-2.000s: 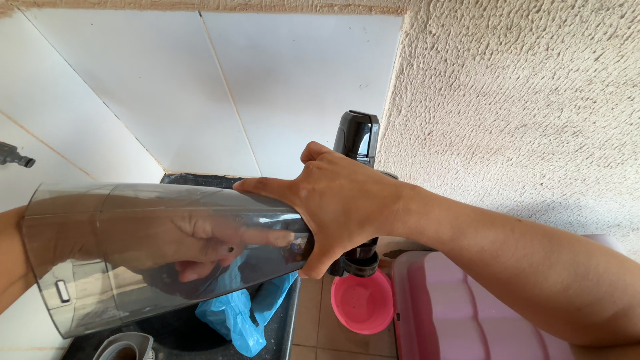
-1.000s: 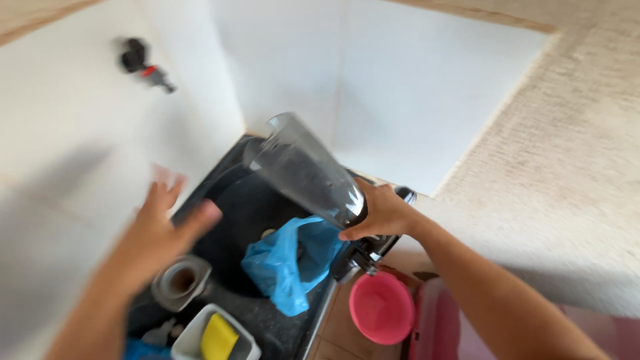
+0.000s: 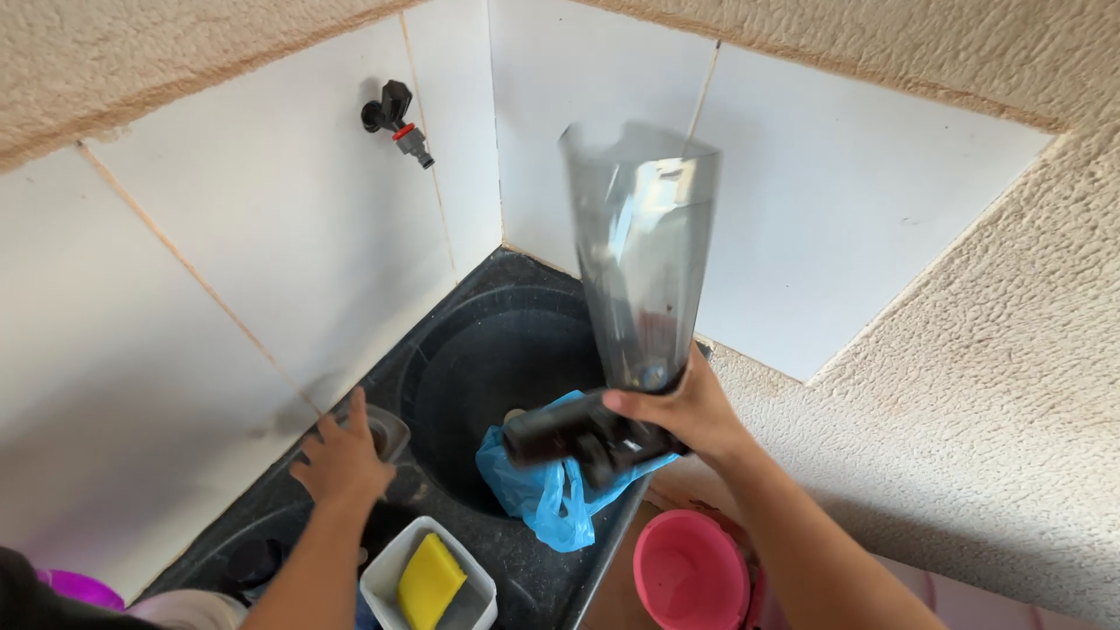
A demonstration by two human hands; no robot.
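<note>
My right hand [image 3: 691, 407] grips the lower end of a clear smoky plastic jar [image 3: 643, 262], which stands nearly upright with its open rim up. Black plastic fittings [image 3: 586, 433] at the jar's base stick out to the left, blurred; the exact kind of appliance cannot be told. My left hand [image 3: 346, 459], fingers spread, reaches over a small clear container [image 3: 389, 430] on the sink's dark edge; contact cannot be told. Beneath the jar, a blue plastic bag [image 3: 560, 503] hangs over the edge of the black sink basin [image 3: 464, 350].
A white container [image 3: 477, 604] holds a yellow sponge [image 3: 430, 582] at the front. A black tap [image 3: 394, 109] juts from the tiled wall. A pink bucket [image 3: 691, 569] stands on the floor at right. A purple item [image 3: 83, 588] lies at lower left.
The jar, earlier lying nearly sideways, has been turned upright in my right hand. My left hand, behind or inside the jar at first, has come away and is now near the small container. The view has shifted.
</note>
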